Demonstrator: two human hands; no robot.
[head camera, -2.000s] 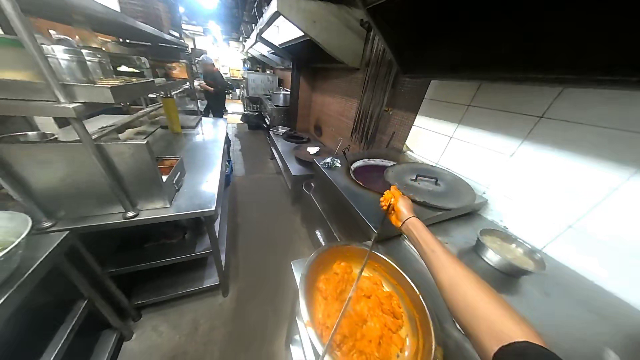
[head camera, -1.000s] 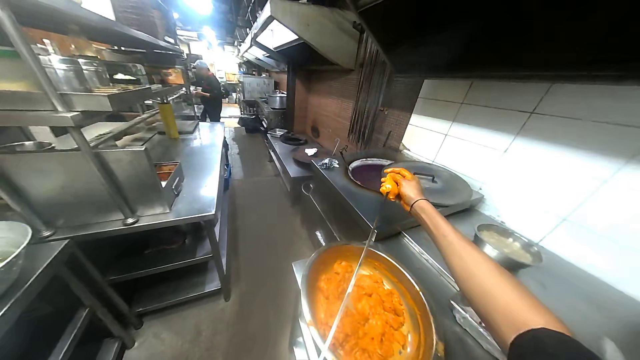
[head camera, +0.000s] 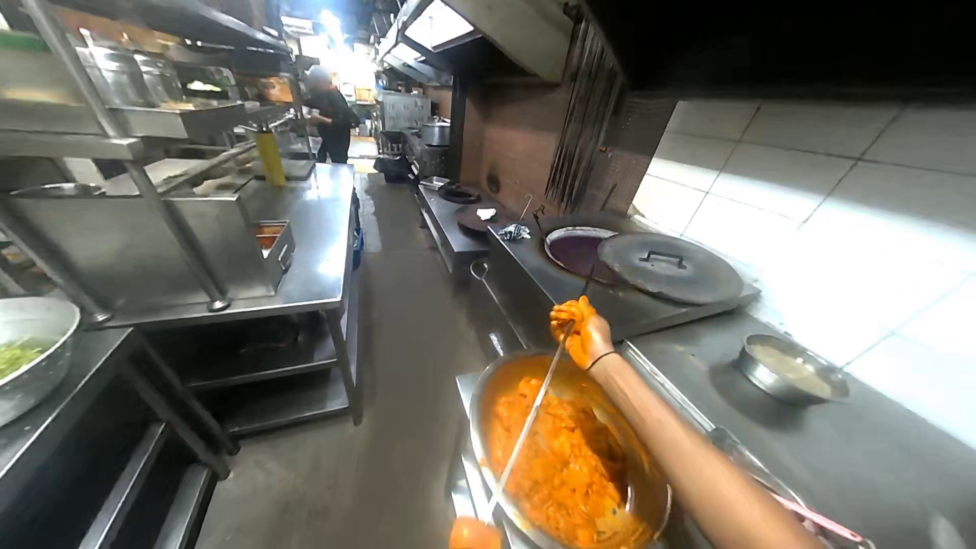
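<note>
My right hand (head camera: 581, 329), smeared with orange marinade, is closed around a long metal skewer (head camera: 534, 412) near its dark upper end. The skewer slants down to the left across a large steel bowl (head camera: 479, 381) of orange marinated pieces (head camera: 564, 457). At its lower end, by the bottom edge of the view, is an orange piece (head camera: 474, 532); whether it is threaded on or held there is unclear. My left hand is not in view. Beyond my right hand a round lid (head camera: 671, 278) with a handle partly covers a tandoor opening (head camera: 573, 248) that glows purple.
A small steel bowl (head camera: 793, 370) of pale contents stands on the right counter. Several skewers (head camera: 583, 114) hang on the back wall. A steel worktable (head camera: 305, 282) with shelves is at the left, near a bowl of shredded greens (head camera: 38, 328). A person (head camera: 329, 114) stands far down the aisle.
My right hand, with the skewer, has come down and nearer to the bowl. The orange piece at the skewer's lower end has come into view.
</note>
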